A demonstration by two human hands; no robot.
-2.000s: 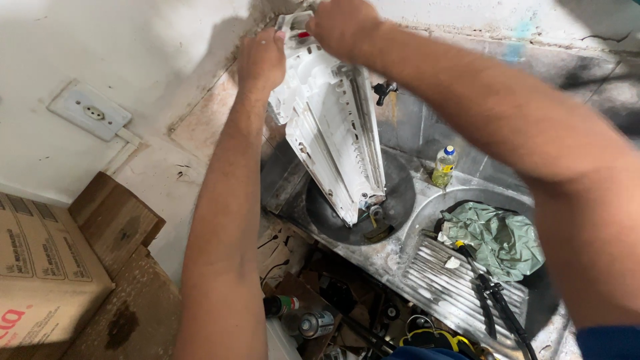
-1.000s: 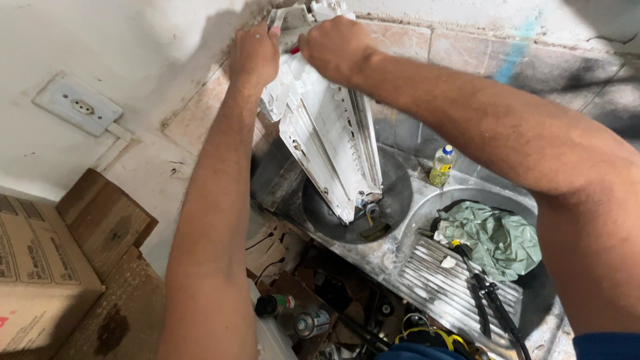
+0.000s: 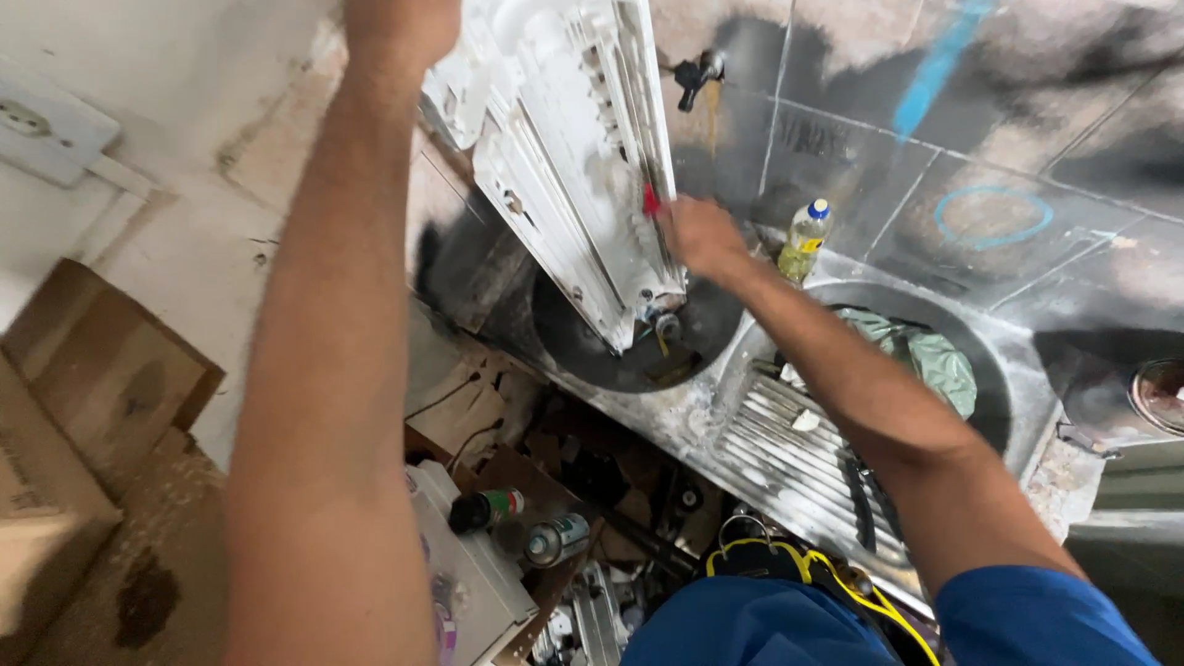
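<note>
A long white plastic housing (image 3: 573, 157), possibly an air conditioner part, stands tilted with its lower end in the round left sink bowl (image 3: 546, 342). My left hand (image 3: 402, 32) is at its upper left, partly cut off by the frame's top edge; its fingers are hidden. On the housing's right side, my right hand (image 3: 703, 236) is closed around a small red tool (image 3: 651, 200), perhaps a brush, whose working end cannot be made out. A drain fitting (image 3: 666, 324) shows by the housing's lower corner.
A bottle of yellowish liquid (image 3: 805, 242) stands behind the sink, right of a black tap (image 3: 689, 79). The right basin holds a green plastic bag (image 3: 939, 365). Cardboard boxes (image 3: 102, 342) lie at left. Spray cans (image 3: 558, 539) are below the counter; a paint can (image 3: 1158, 396) is far right.
My right hand has moved down along the housing from its top to its lower right side, with the red tool. My left hand stays at the upper part. The view has shifted.
</note>
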